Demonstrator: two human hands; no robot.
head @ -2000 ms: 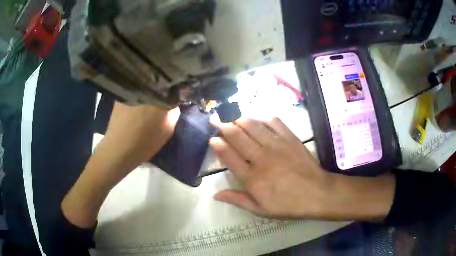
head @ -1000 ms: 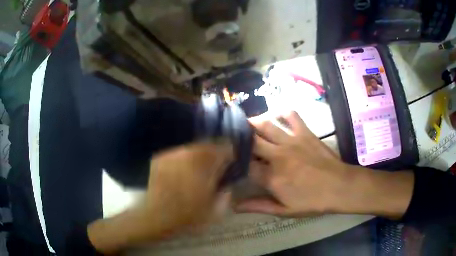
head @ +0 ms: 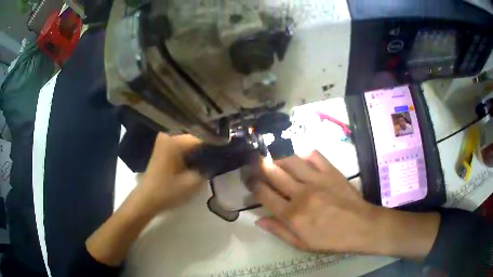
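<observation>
A dark fabric panel (head: 219,157) lies under the presser foot and needle (head: 251,138), in bright lamp glare. My left hand (head: 175,165) is left of the needle with its fingers closed on the bunched cloth; its fingertips are partly hidden by the cloth. More of the dark cloth (head: 135,145) shows behind my left wrist. My right hand (head: 308,200) lies palm down right of and in front of the needle, fingertips on the cloth edge. The machine head (head: 302,48) hides part of the cloth.
A lit smartphone (head: 400,146) lies on a dark mat (head: 437,167) at the right, under a control panel (head: 421,46). A red-pink tool (head: 335,123) and a yellow cutter (head: 468,154) lie nearby. Long dark cloth (head: 75,162) covers the left. A red holder (head: 58,33) is upper left.
My left hand has moved from the front back towards the needle's left. The cloth has shifted from a folded strip to bunched by the needle. My right hand stays beside the needle.
</observation>
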